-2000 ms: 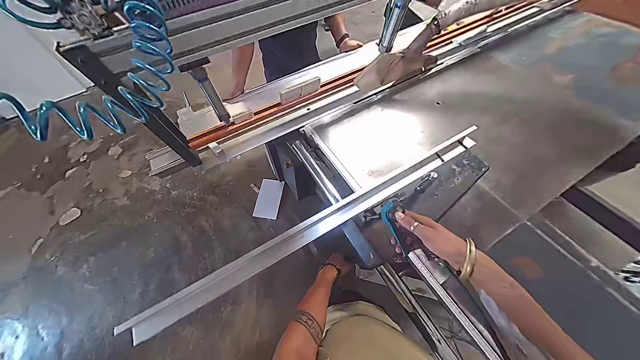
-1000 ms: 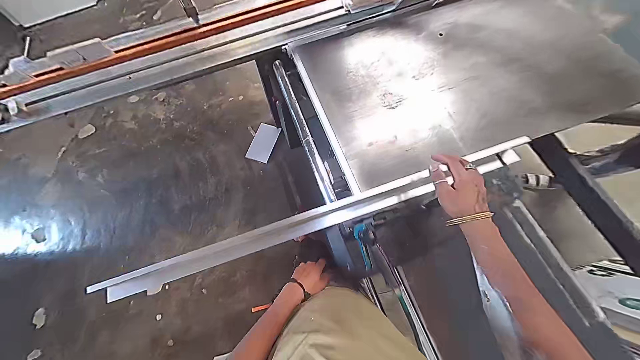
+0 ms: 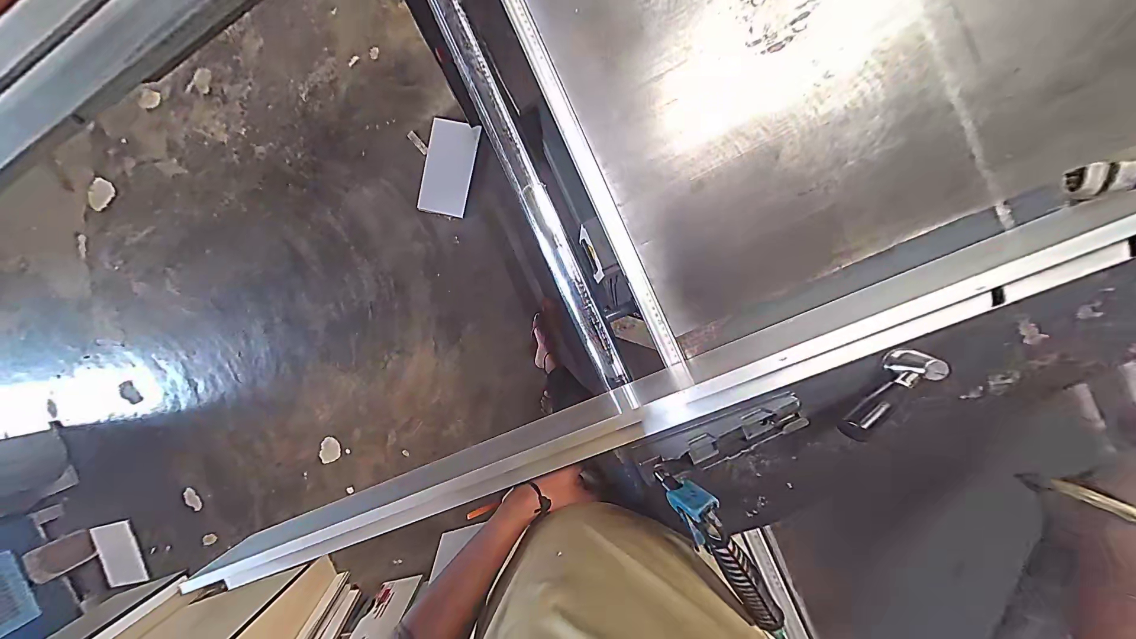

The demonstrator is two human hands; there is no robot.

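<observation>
A long white metal or plastic profile [image 3: 737, 382] lies diagonally across the view, over the corner of a shiny metal machine table [image 3: 799, 195]. My left hand [image 3: 564, 486], a dark band at its wrist, is just below the profile by my knee; its fingers are partly hidden in shadow, and a hold cannot be told. At the right edge my right hand [image 3: 1096, 475] is blurred beside a gold bangle, away from the profile; its fingers are not clear. Between the hands, a blue fitting [image 3: 692, 501] with a dark coiled part stands near the profile.
A chrome bar [image 3: 550, 222] runs along the table's left side. A metal lever [image 3: 874, 413] sits right of the blue fitting. A white card [image 3: 449, 169] lies on the stained floor. Boards or boxes [image 3: 257, 599] stand at lower left, and a metal rail [image 3: 106, 67] crosses the upper left.
My right hand, on the profile one second ago, is now off it at the right edge. Two seconds ago it was at the blue fitting. The view has moved closer and tilted down.
</observation>
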